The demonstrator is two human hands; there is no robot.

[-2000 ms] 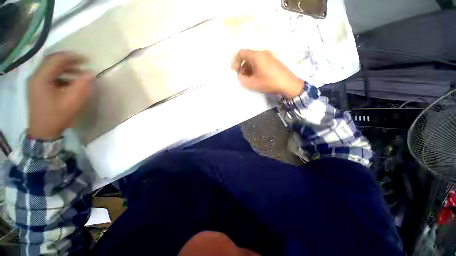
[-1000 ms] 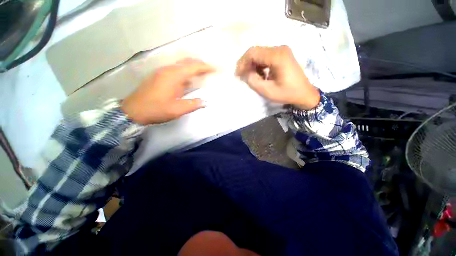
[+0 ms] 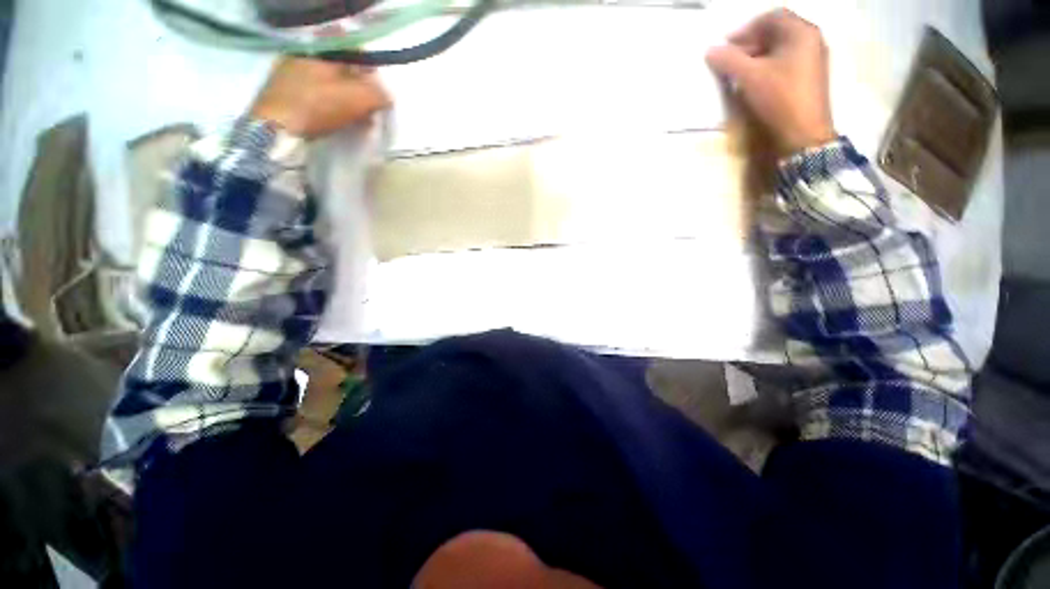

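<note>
A khaki-grey cloth strip [image 3: 455, 201] lies crosswise on a white pressing sheet [image 3: 553, 299], fading into bright white toward the right. My left hand [image 3: 328, 98] is curled at the upper left end of a white piece [image 3: 541, 86], with blurred white material below the fingers. My right hand [image 3: 783, 75] pinches with thumb and fingers at its upper right end. The piece spans between both hands above the strip; its edges are washed out. A brownish edge shows below my right hand.
A pale green hose [image 3: 242, 40] and black cable [image 3: 426, 48] loop at the top left. A brown metal plate [image 3: 941, 124] is at the right. Khaki bundles [image 3: 58, 213] lie at the left table edge. Cardboard and scraps show below the table.
The view has turned and shifted left, bringing the bundles into view and the fan nearly out. My hands have moved far apart and away from my body, to opposite ends of the work.
</note>
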